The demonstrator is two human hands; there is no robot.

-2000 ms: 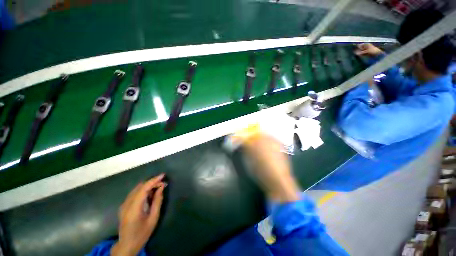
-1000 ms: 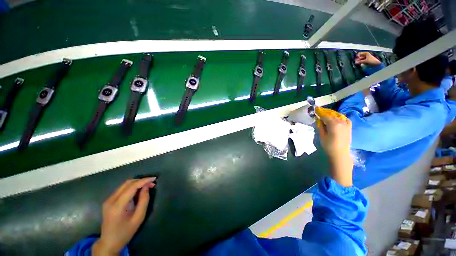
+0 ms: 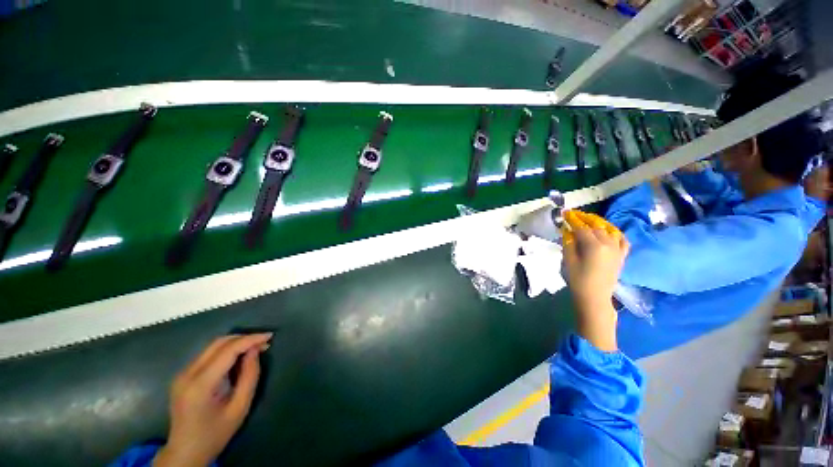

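Observation:
My right hand, with yellow-orange finger cots, is pinched at the top of the whitish dispenser bottle. A small pale bit at its fingertips looks like the wipe, mostly hidden by them. My left hand looks bare and rests on the dark green bench, fingers curled, thumb apart; nothing shows in it. Several smartwatches lie back up on the green belt, one at its middle and one further left, straps laid out straight.
A white pack of wipes in clear plastic lies beside the bottle. A whitish rail separates bench and belt. A slanted white post stands beyond. A person in blue sits at the right. Cardboard boxes stand on the floor.
My right hand has moved right from over the bench to the bottle top. My left hand has shifted slightly left and down in the view. The view has shifted, and the watches appear in changed positions.

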